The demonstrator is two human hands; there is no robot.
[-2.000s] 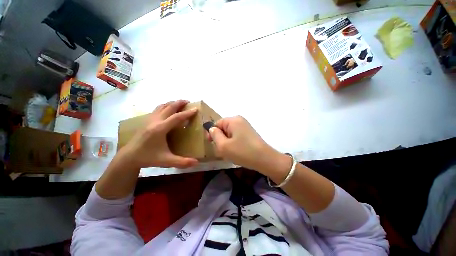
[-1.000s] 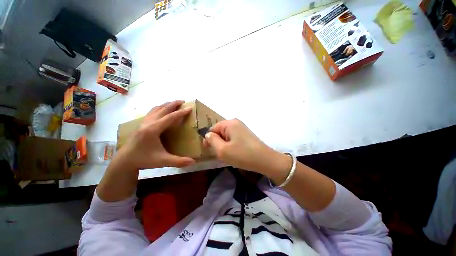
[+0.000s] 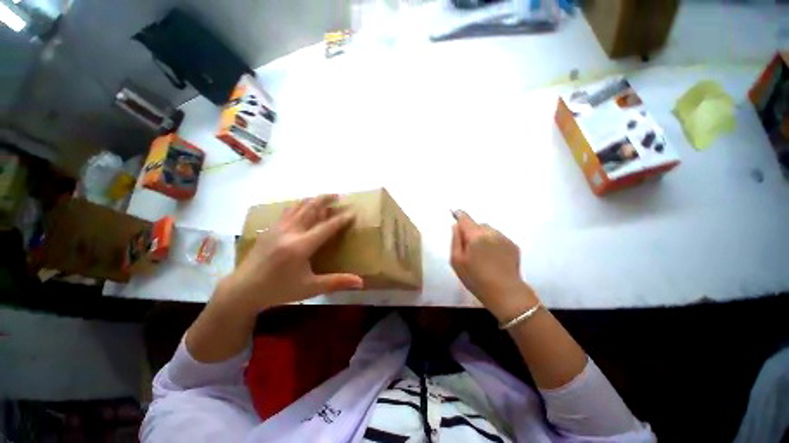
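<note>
A plain brown carton [image 3: 394, 247] lies on the white table near its front edge, with dark print on its right end. My left hand [image 3: 298, 251] rests on the carton, fingers over its top and thumb along the near side. My right hand [image 3: 487, 262] is a fist to the right of the carton, not touching it. A small dark tip of a cutter [image 3: 454, 214] sticks out of the fist; the rest of it is hidden in my fingers.
Retail boxes stand at the back left [image 3: 247, 118], left [image 3: 174, 166] and right [image 3: 616, 136]. An open carton [image 3: 91, 238] and a clear plastic tray [image 3: 195, 247] are at the left. Yellow paper [image 3: 707, 114] lies right; another brown carton [image 3: 630, 26] is at the back.
My right hand has moved right, away from the carton's end, with the cutter in it. The carton's right end is now uncovered. My left hand stays on the carton. The view has shifted.
</note>
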